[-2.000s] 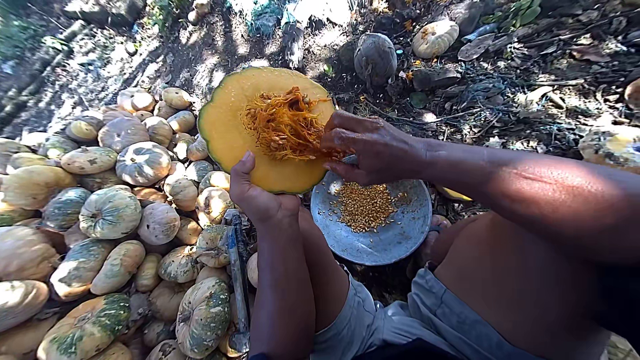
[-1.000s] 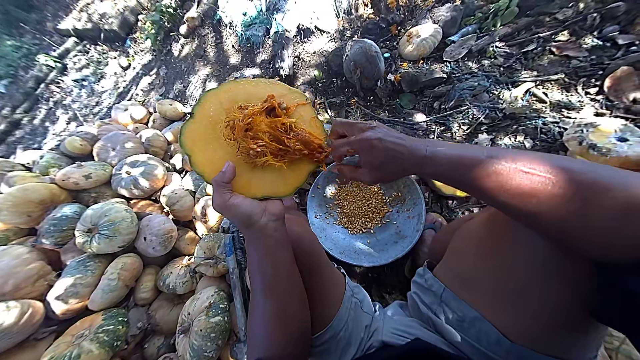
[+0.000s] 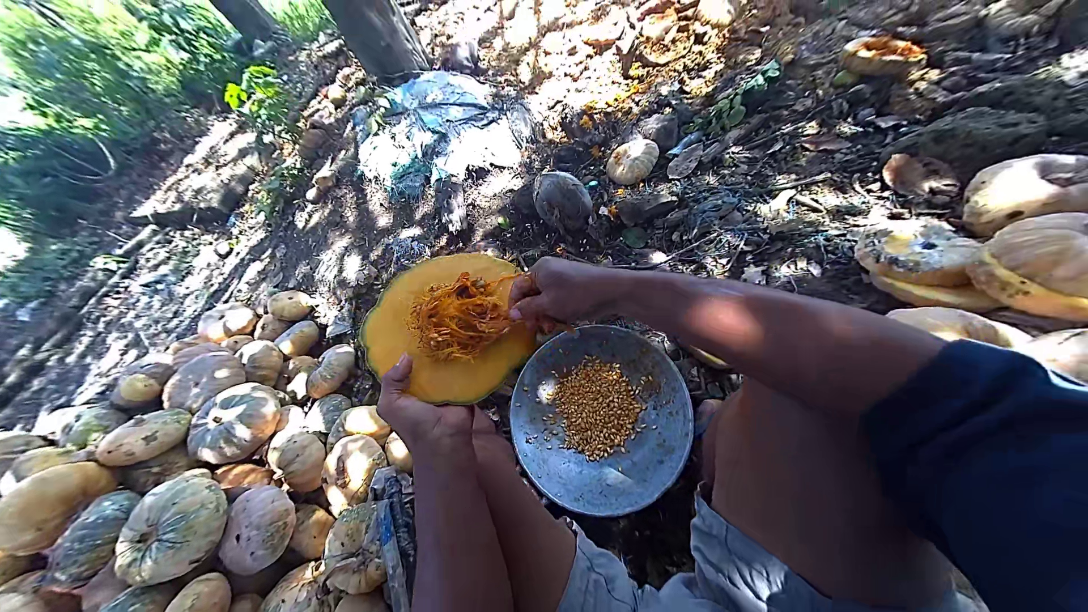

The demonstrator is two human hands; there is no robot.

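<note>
My left hand (image 3: 429,416) grips the lower edge of a halved pumpkin (image 3: 450,378), its yellow cut face turned up toward me, the thumb on the flesh. Orange stringy pulp (image 3: 459,319) fills the middle of the half. My right hand (image 3: 548,293) is at the pumpkin's right edge, its fingers closed on strands of pulp that stretch from the centre. Just below and to the right rests a round metal basin (image 3: 642,493), and a heap of pumpkin seeds (image 3: 597,408) lies inside it.
A large pile of whole pumpkins (image 3: 234,421) covers the ground at left. Cut pumpkins (image 3: 922,255) lie at right. Ahead are a rounded grey object (image 3: 563,202), a small pale pumpkin (image 3: 632,161), a crumpled plastic sheet (image 3: 442,127) and a tree trunk (image 3: 378,38). My knees flank the basin.
My right hand has moved from over the pulp to the pumpkin's right edge, drawing strands out. The view has tilted up, showing more ground ahead.
</note>
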